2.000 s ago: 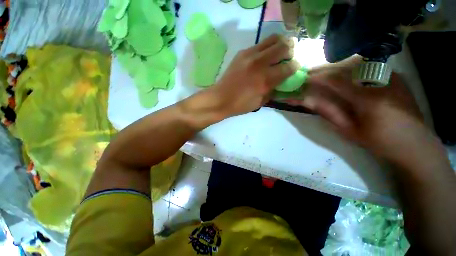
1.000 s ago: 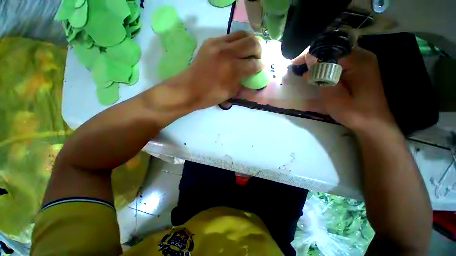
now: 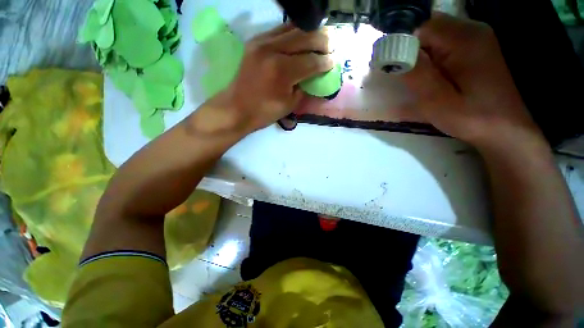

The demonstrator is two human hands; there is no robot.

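My left hand [image 3: 278,67] rests beside the needle area with a small light-green workpiece [image 3: 321,83] under its fingers, in the lamp glare. My right hand [image 3: 451,77] is to the right of the ribbed whitish knob [image 3: 395,53]; its fingertips are partly hidden behind the knob and machine parts, so I cannot tell whether it holds anything. The pink-red machine bed plate [image 3: 378,102] with its dark edge lies under the workpiece. The needle and presser foot are lost in the glare.
A pile of green cut pieces [image 3: 137,38] lies at the table's left, with more pieces [image 3: 218,57] beside my left hand. A black pad or box [image 3: 541,70] is at the right. A yellow sack [image 3: 57,160] and a clear bag of green pieces [image 3: 448,282] are on the floor.
My right hand has moved from the workpiece to the right, behind the knob. My left hand stays on the green piece. The camera view has shifted.
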